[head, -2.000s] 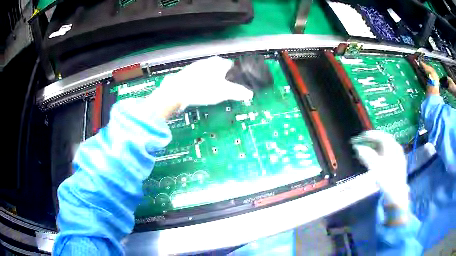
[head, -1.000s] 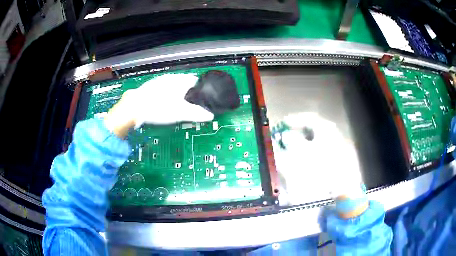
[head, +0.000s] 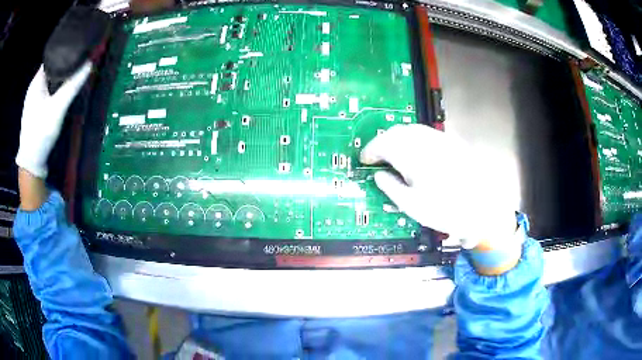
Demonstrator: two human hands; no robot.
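A large green printed circuit board (head: 190,165) lies flat in a black carrier frame (head: 204,247) with reddish-brown bars. My left hand (head: 53,105), in a white glove, grips a black rounded hand-held item (head: 74,43) at the frame's left edge. My right hand (head: 433,183), gloved in white, is over the board's lower right part with thumb and index finger brought near each other. Whether anything is between those fingertips cannot be told. The right hand hides part of the carrier's right bar.
Silver conveyor rails run along the front (head: 281,285) and the back right. A grey metal bed (head: 486,91) shows right of the carrier. Another green board (head: 614,148) in a carrier is at the far right. Another person's blue sleeve is at the right edge.
The left hand has moved with the black item from over the board to its left edge. The right hand has moved from the gap onto the board. The view has shifted closer.
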